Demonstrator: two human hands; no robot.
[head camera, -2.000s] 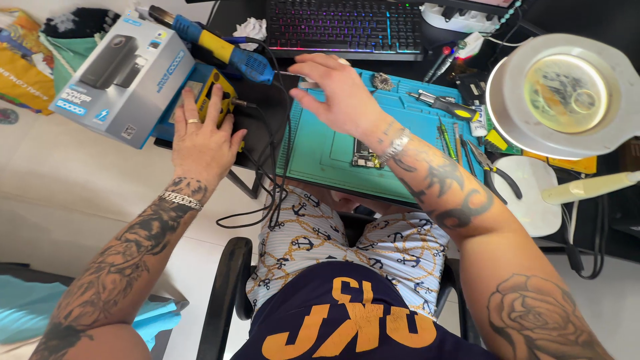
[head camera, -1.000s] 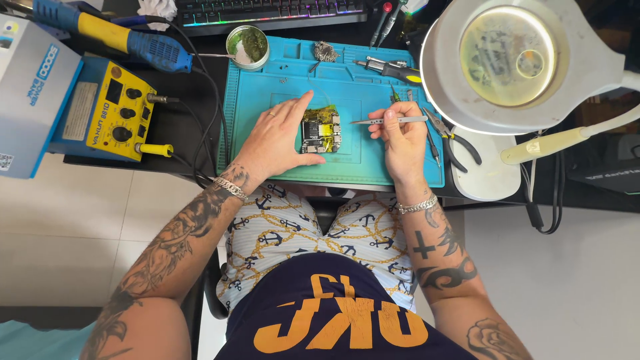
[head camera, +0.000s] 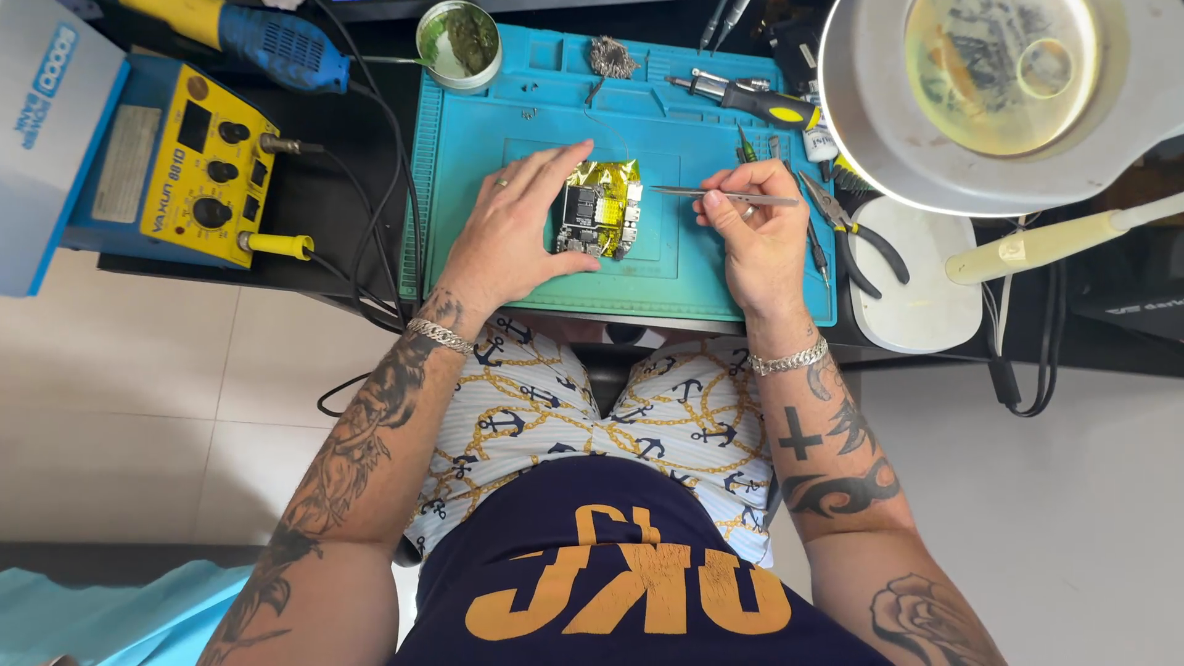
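A small circuit board (head camera: 585, 205), partly covered with shiny yellow tape (head camera: 612, 174), lies on a teal silicone work mat (head camera: 573, 296). My left hand (head camera: 520, 222) curves around the board's left side, thumb at its lower edge and fingertips by its top left corner; whether it grips the board I cannot tell. Metal tweezers (head camera: 680, 191) are held in my right hand (head camera: 758, 227), to the right of the board. Their tips point left towards the board, with a small gap between.
At left stand a yellow and blue rework station (head camera: 217, 171), its blue hot-air handle (head camera: 287, 51) and cables. A round tin of green paste (head camera: 460, 44) and metal wool (head camera: 610, 57) are at the back. Rightward lie a screwdriver (head camera: 768, 104), pliers (head camera: 844, 227) and a magnifier lamp (head camera: 865, 166).
Two seconds ago my left hand was on the rework station and my right hand above the mat held no tweezers that I could see. Both hands are now beside the board, much as one second ago.
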